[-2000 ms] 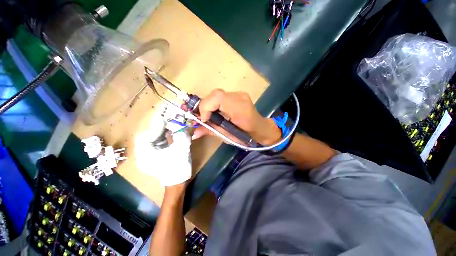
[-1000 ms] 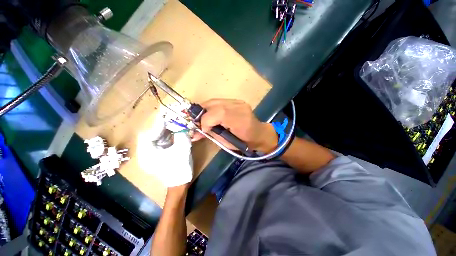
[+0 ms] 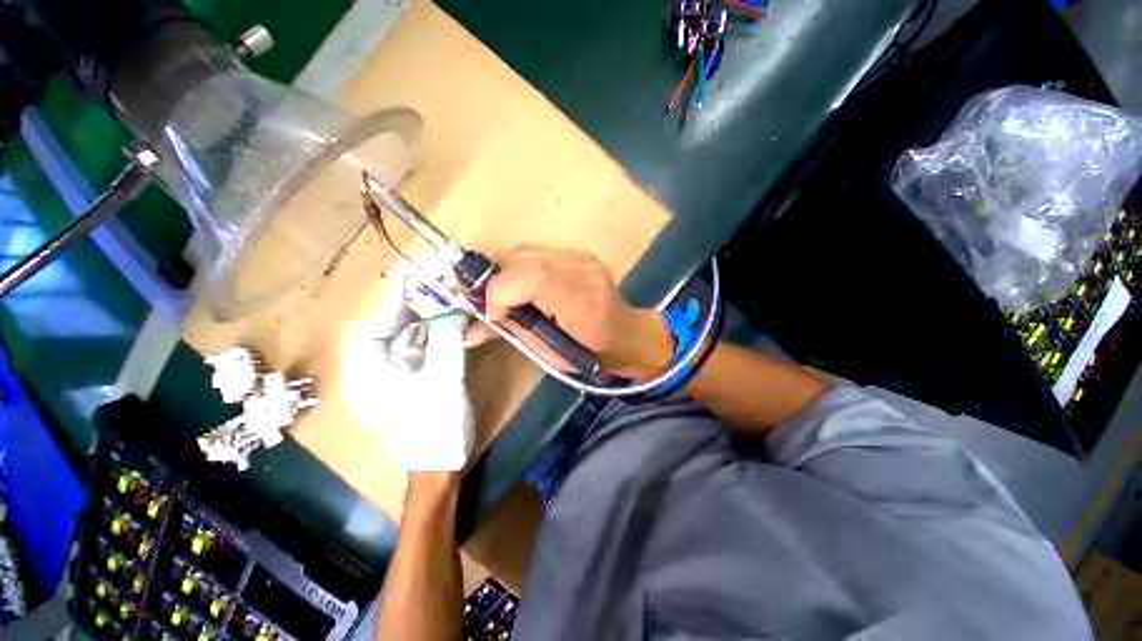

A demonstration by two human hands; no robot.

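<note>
My right hand, bare with a blue wrist band, is closed around the dark handle of a soldering iron. The iron's metal tip and thin guide point up-left, by the mouth of the clear cone. My left hand, in a white glove, holds a small white part with blue and green wires just below the iron's shaft. Glare on the glove hides the part's outline and most of the fingers. Both hands are over the tan board.
The clear extraction cone hangs at upper left on a flexible metal arm. White housings lie at the board's left edge. A black compartment tray is lower left. Wired components lie at top. A plastic bag is at right.
My right hand and the iron have shifted slightly left. The gloved left hand has moved slightly left too, still holding the part. The whole view has also shifted a little.
</note>
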